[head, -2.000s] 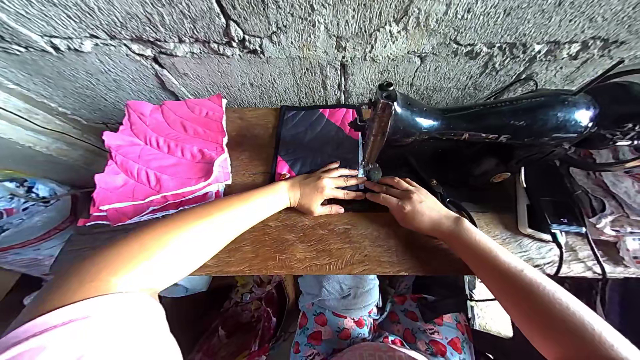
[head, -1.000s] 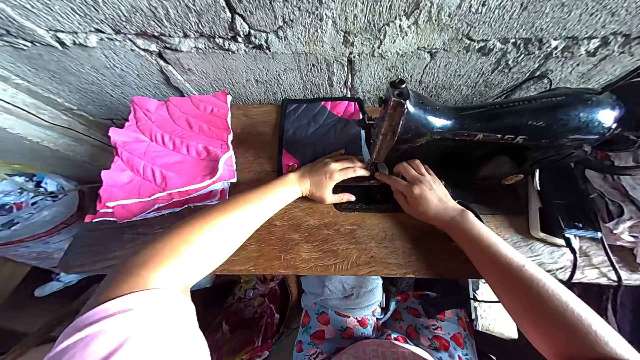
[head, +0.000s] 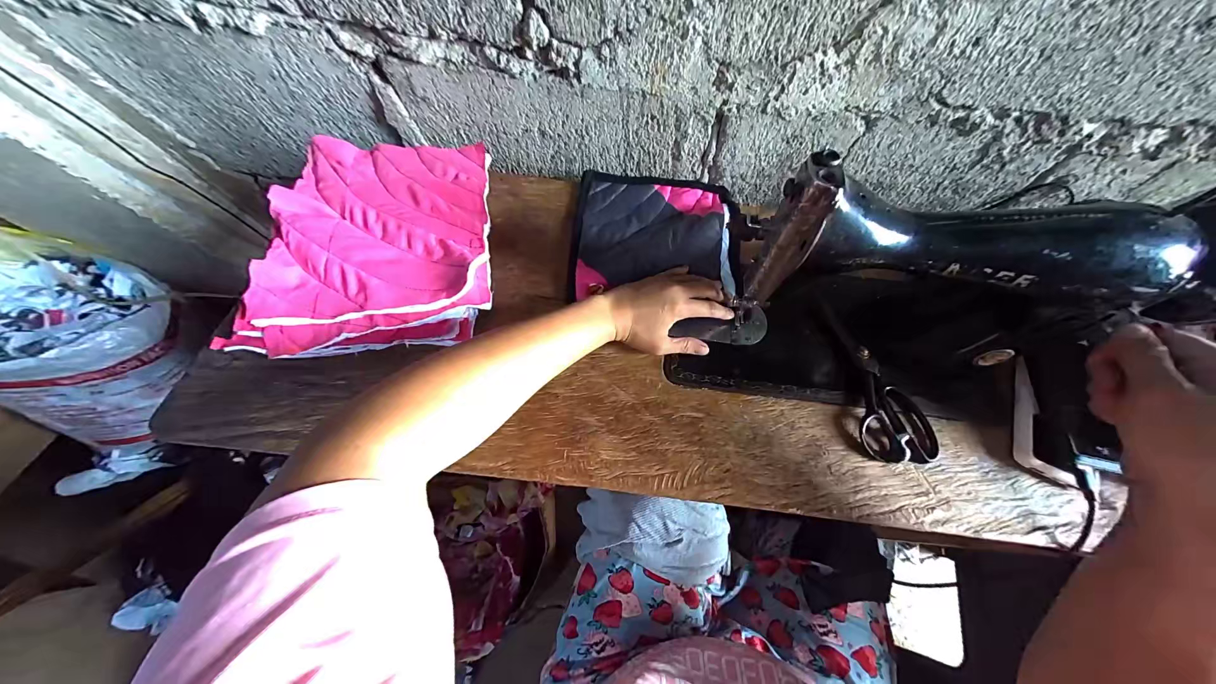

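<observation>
A black sewing machine (head: 997, 237) stands on the wooden table. A quilted dark grey and pink fabric piece (head: 646, 233) with black edging lies left of its needle. My left hand (head: 670, 312) rests flat on the piece's lower right corner, fingertips close to the presser foot. At the far right, my right hand (head: 1149, 375) is at the machine's wheel end with its fingers curled; whether it grips anything cannot be made out. Black-handled scissors (head: 888, 418) lie on the machine bed and the table edge, between the hands.
Stacked pink quilted fabric pieces (head: 380, 247) lie on the table's left part. A rough concrete block wall (head: 608, 114) rises behind. A phone-like device (head: 1092, 446) with a cable lies near my right hand. A white sack of scraps (head: 85, 361) stands at the left.
My right hand has moved from beside the needle to the machine's far right end, and the scissors now show fully. My left hand remains on the fabric near the needle.
</observation>
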